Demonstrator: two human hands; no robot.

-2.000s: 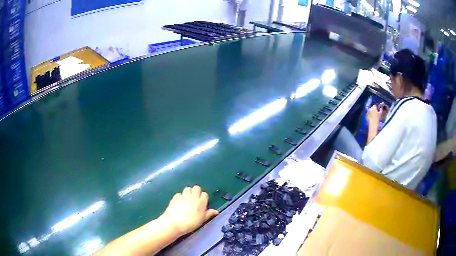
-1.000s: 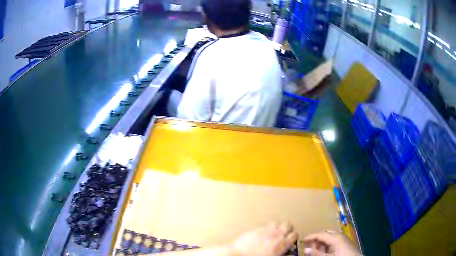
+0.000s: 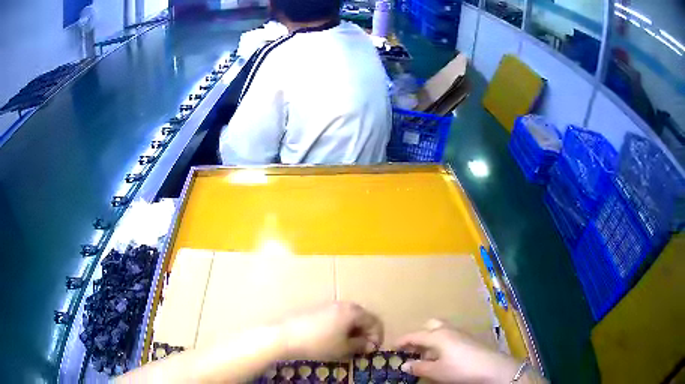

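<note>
The yellow tray (image 3: 323,210) lies in front of me, its nearer part covered by a tan cardboard liner (image 3: 263,289). Rowed dark housings with tan round centres (image 3: 304,373) run along the bottom edge of the view. My left hand (image 3: 334,330) is over the row, fingers bent down at its upper edge. My right hand (image 3: 451,354) is just right of it, thumb and fingertips at the row's right-hand parts. Whether either hand grips a part is hidden by the fingers and blur. A loose pile of black parts (image 3: 119,307) lies left of the tray.
The green conveyor belt (image 3: 45,195) runs along the left, with small black parts (image 3: 119,201) spaced along its edge. White crumpled material (image 3: 143,221) lies beyond the pile. A person (image 3: 323,97) sits beyond the tray. Blue crates (image 3: 612,232) stand at right. Blue sticks lie on the tray's right rim.
The view has shifted slightly, showing more of the rowed parts. Both hands remain close together over the row, now slightly higher in view. My left fingers have moved left, widening the gap.
</note>
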